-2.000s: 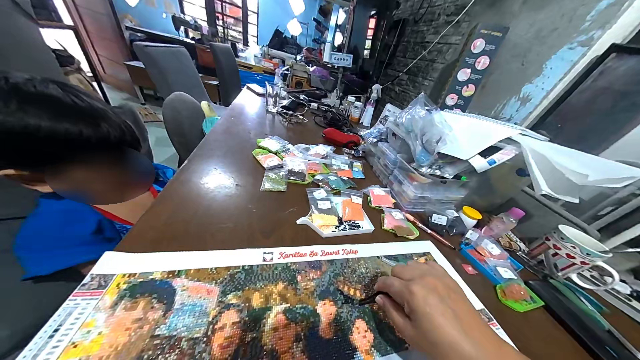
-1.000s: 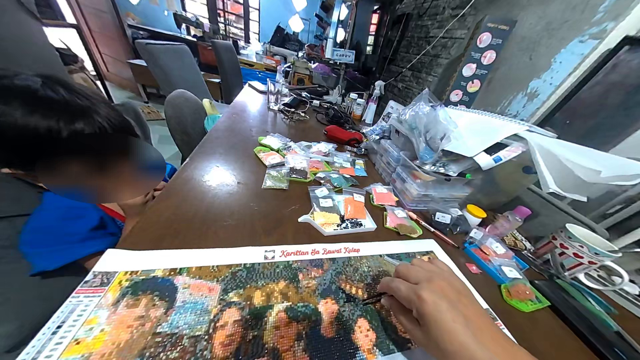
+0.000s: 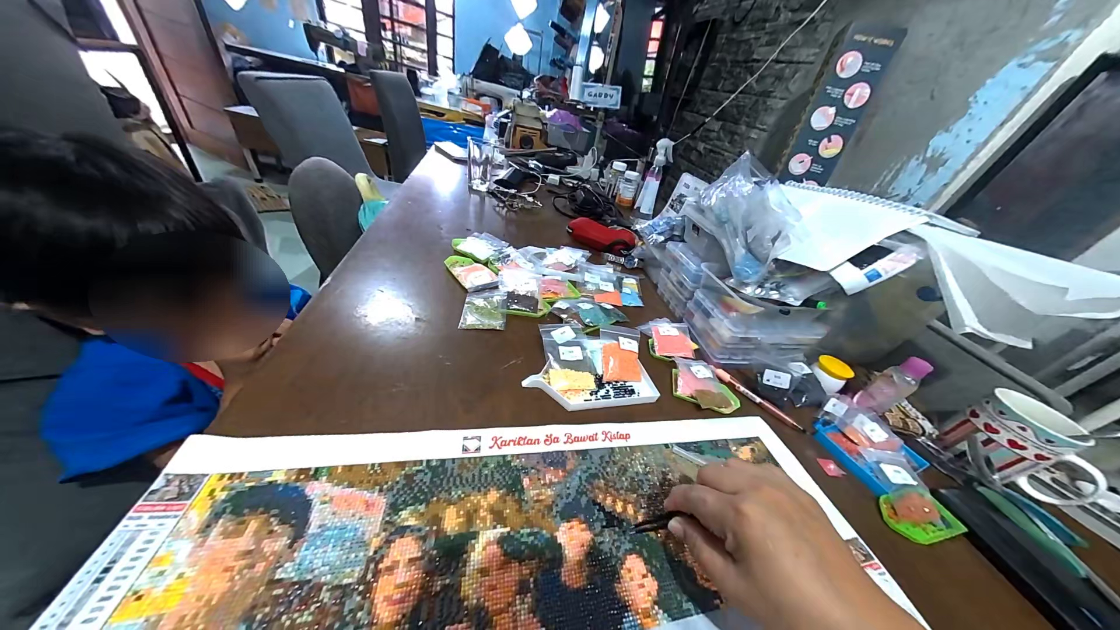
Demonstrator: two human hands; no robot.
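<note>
My right hand (image 3: 761, 534) rests over the right part of a diamond painting canvas (image 3: 332, 444), pinching dark tweezers (image 3: 658, 522) between thumb and fingers. The tweezers' tips point left, at the beaded picture's surface. Small colored beads cover much of the canvas, which has a white border with red lettering. Beyond its top edge stands a white bead tray (image 3: 573, 402) with dark beads in it and small bags of yellow and orange beads on it. My left hand is out of view.
Several bead bags on green trays (image 3: 534, 308) lie farther up the brown table (image 3: 394, 376). At the right are stacked clear plastic boxes (image 3: 744, 324), a blue tray (image 3: 910, 457), a pen (image 3: 761, 401) and a patterned mug (image 3: 1024, 437). A person in blue (image 3: 131, 402) leans in at the left.
The tweezers in my right hand have shifted slightly over the right part of the canvas. The person at the left has a hand raised near the face one second ago and now leans closer.
</note>
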